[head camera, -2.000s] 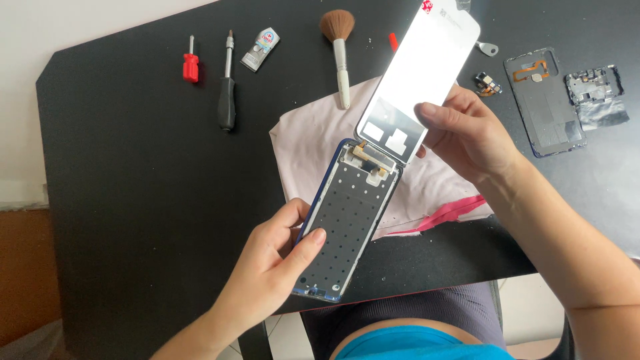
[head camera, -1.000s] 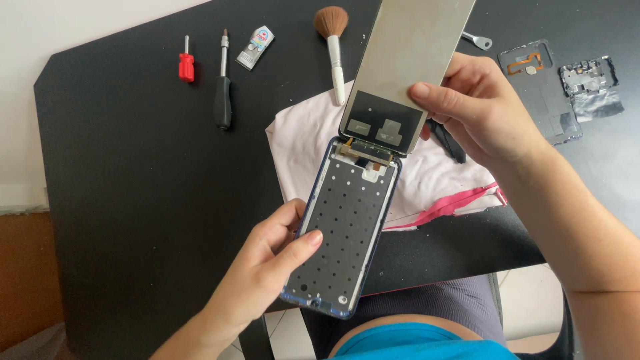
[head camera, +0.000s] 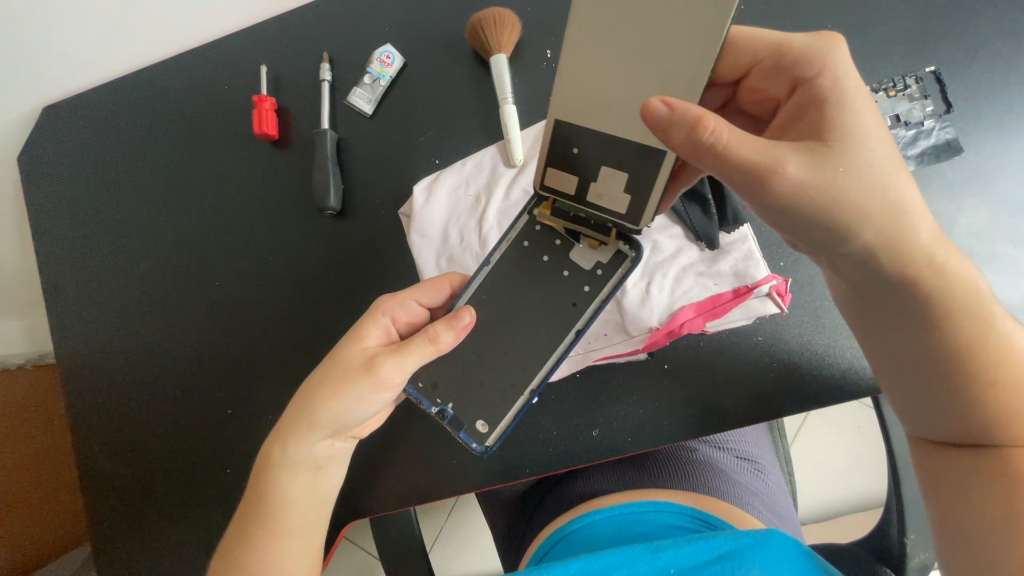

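Observation:
A smartphone's blue-edged frame (head camera: 520, 320) is tilted above the table, its black inner face up, gripped at the left edge by my left hand (head camera: 392, 352). My right hand (head camera: 768, 152) holds a phone display panel (head camera: 632, 64) by its right edge, thumb on the grey back. A flex cable (head camera: 576, 222) bridges the panel's lower end and the frame's top end. Behind and below both lies a folded pale pink cloth (head camera: 472, 208) with a bright pink edge. Part of a black cloth (head camera: 708, 212) shows beneath my right hand.
On the black table (head camera: 184, 320) lie a red screwdriver (head camera: 265, 116), a grey-handled screwdriver (head camera: 326, 164), a small printed packet (head camera: 374, 78) and a soft brush (head camera: 500, 76) touching the cloth. At the right are a phone's inner part (head camera: 912, 96) and a silvery sheet (head camera: 932, 146).
The display panel has turned from its bright reflection to a grey back. Frame and panel now meet at a sharper angle, the frame leaning more to the right at its top. Both hands have kept hold.

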